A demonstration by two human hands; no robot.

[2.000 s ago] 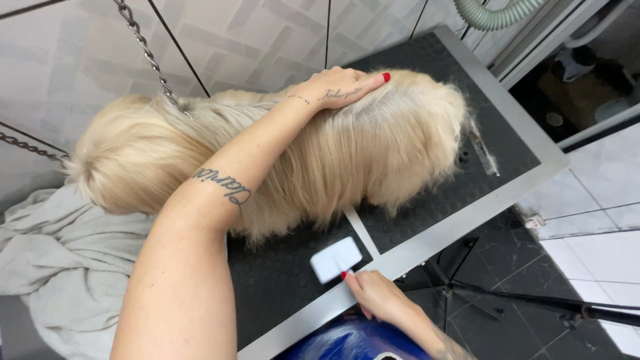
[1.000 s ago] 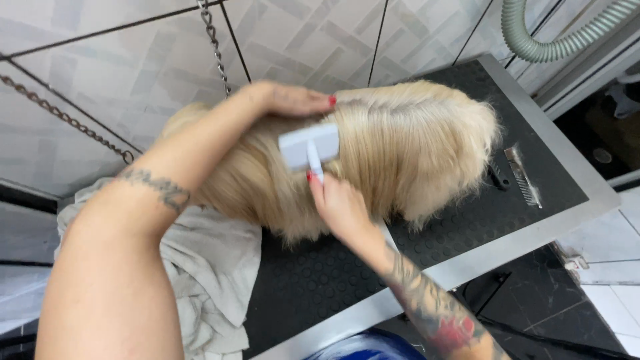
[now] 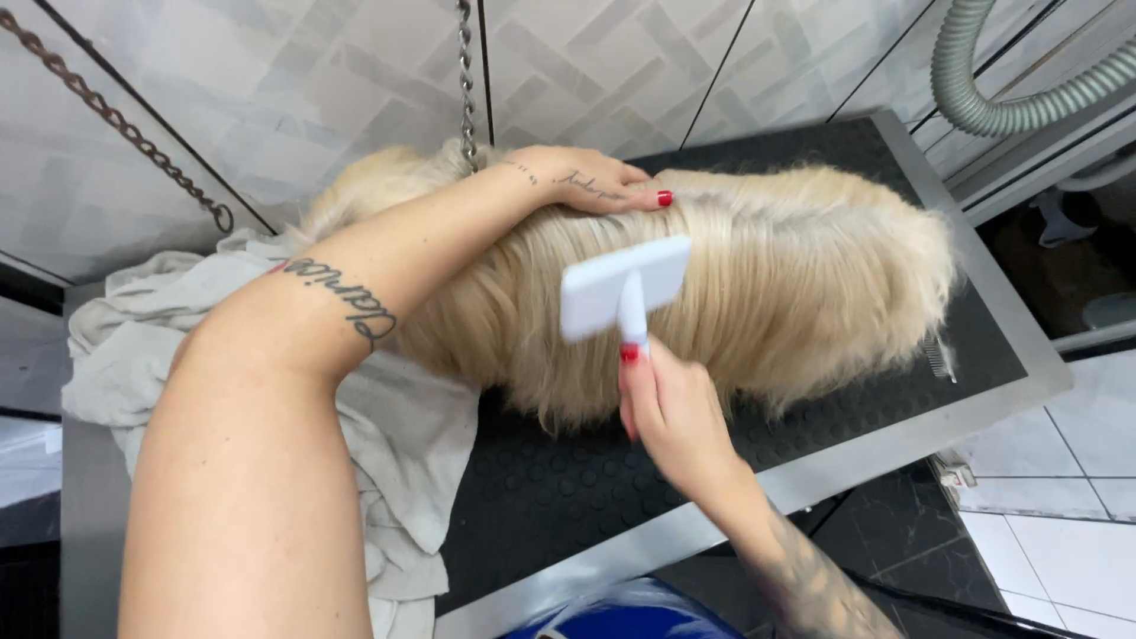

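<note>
A long-haired, cream-coloured dog is on a black rubber-topped grooming table, its head end at the left. My left hand rests flat on its back, holding nothing that I can see. My right hand grips the handle of a white slicker brush, whose head is over the hair of the dog's near side; its pins are hidden from view. Part of a metal comb shows on the table by the dog's right end.
A crumpled grey towel lies at the table's left end. One metal chain hangs behind the dog, another chain at the upper left. A ribbed hose hangs upper right. The table's metal rim runs along the near side.
The brush in my right hand was below the dog, near the table edge, two seconds ago; it then moved up to the dog's side. My left hand stays on the dog's back.
</note>
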